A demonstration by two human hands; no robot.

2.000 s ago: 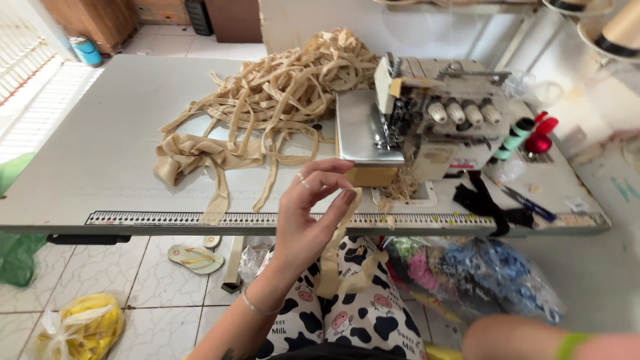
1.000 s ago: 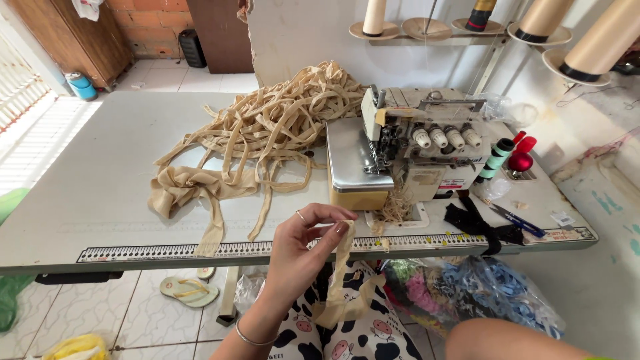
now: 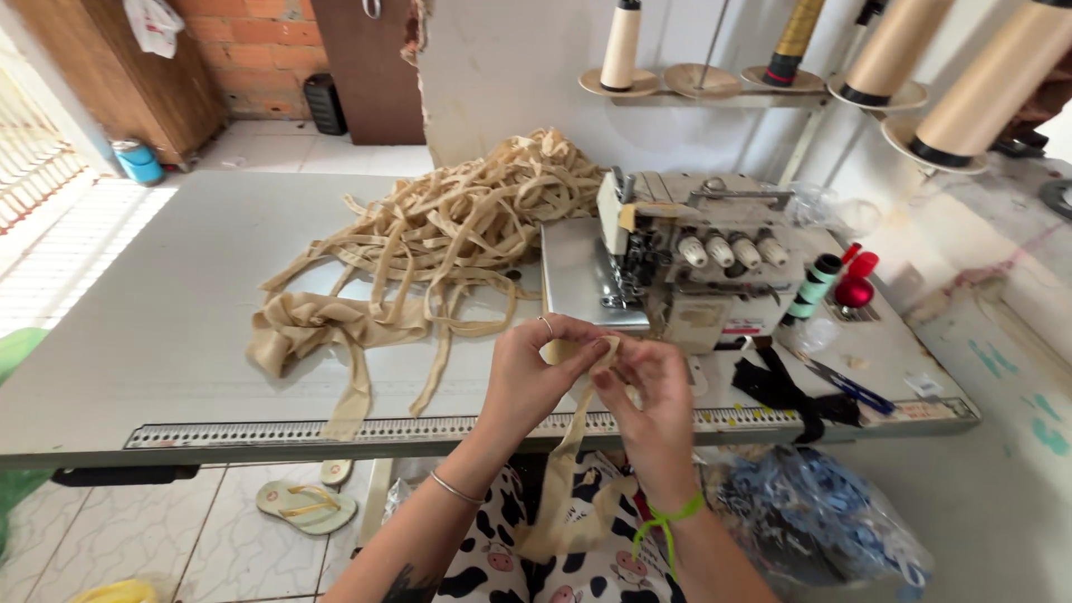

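My left hand [image 3: 544,373] and my right hand [image 3: 653,402] meet in front of the overlock sewing machine [image 3: 712,251], both pinching the end of a beige fabric strip [image 3: 563,477]. The strip hangs over the table edge onto my lap. A large tangled heap of beige fabric strips [image 3: 494,201] lies left of the machine's metal plate [image 3: 582,268]. Nearer the front, a bunched wider beige cloth [image 3: 310,322] rests on the table, one tail crossing the measuring tape [image 3: 276,433] along the front edge.
Right of the machine are a black cloth [image 3: 787,389], blue-handled scissors [image 3: 854,385], a green and black thread spool [image 3: 812,289] and a red object [image 3: 854,289]. Thread cones [image 3: 620,46] stand on a rack above. Below lie a plastic bag of blue material [image 3: 821,519] and a flip-flop [image 3: 306,507].
My right hand has come up from the lower right to join my left hand at the strip's end. The view has tilted up and shows more of the thread rack.
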